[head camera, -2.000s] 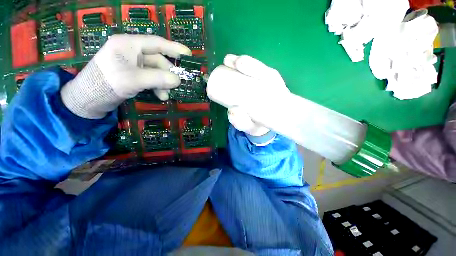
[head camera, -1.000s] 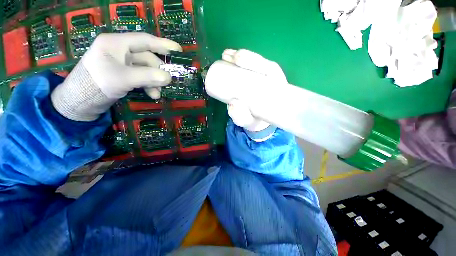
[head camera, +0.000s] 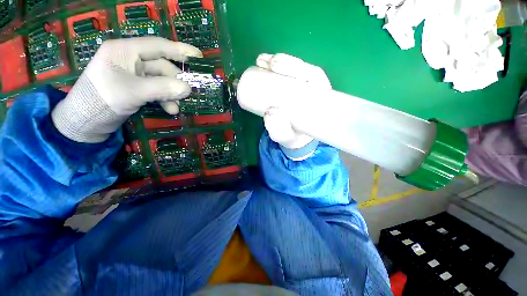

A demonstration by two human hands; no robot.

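My left hand (head camera: pixel 136 81), in a white knit glove, pinches a small green circuit board (head camera: pixel 203 95) by its left side above the tray. The board's upper part shines silvery. My right hand (head camera: pixel 294 87), gloved, grips a long milky-white dispensing bottle (head camera: pixel 370 130) with a green end cap (head camera: pixel 442 156) at the lower right. The bottle's narrow tip points at the board's right edge; whether they touch cannot be told. Below and behind, the clear blister tray (head camera: pixel 230 124) holds rows of boards in red-lined pockets.
A green mat (head camera: pixel 312 29) lies under the tray. Crumpled white wipes (head camera: pixel 459 46) lie at the far right. Another person's pinkish sleeve (head camera: pixel 500 153) reaches in at the right edge. Black boxes with white labels (head camera: pixel 445 254) stand at the lower right. An empty red pocket (head camera: pixel 14 63) is at the left.
Both hands, the board, the tray and the wipes sit slightly further left or higher in view. The bottle's green end appears a little further right. Both grips look the same.
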